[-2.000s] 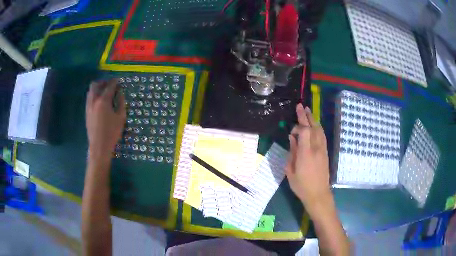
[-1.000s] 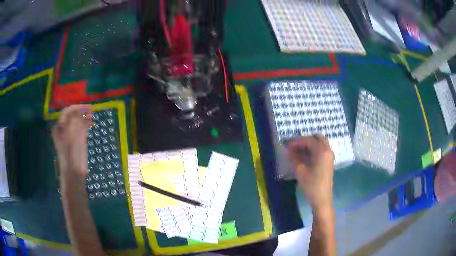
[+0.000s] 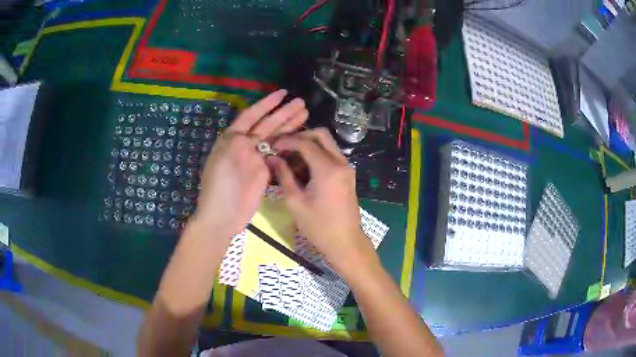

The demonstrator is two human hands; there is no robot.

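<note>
A small round component (image 3: 264, 148) with a light rim lies at the base of the fingers of my left hand (image 3: 233, 167), which is turned palm up with its fingers extended. My right hand (image 3: 317, 188) touches or nearly touches it with thumb and fingertips; whether it pinches the component is hidden. Both hands are in front of the fixture (image 3: 359, 97), over the label sheets (image 3: 300, 289) and yellow paper (image 3: 259, 261). A thin black stick (image 3: 282, 247) lies on the sheets, partly behind my right hand.
The left parts tray (image 3: 157, 164) holds rows of round parts. The right parts tray (image 3: 485, 209) stands beside a thin translucent tray (image 3: 553, 240). A white rear tray (image 3: 512, 77) lies at back right. A white-topped stack (image 3: 17, 136) is far left. The fixture has a red handle (image 3: 420, 66).
My right hand has moved left from the right parts tray, and my left hand has moved right from the left tray. They now meet at the round component. The camera view has shifted.
</note>
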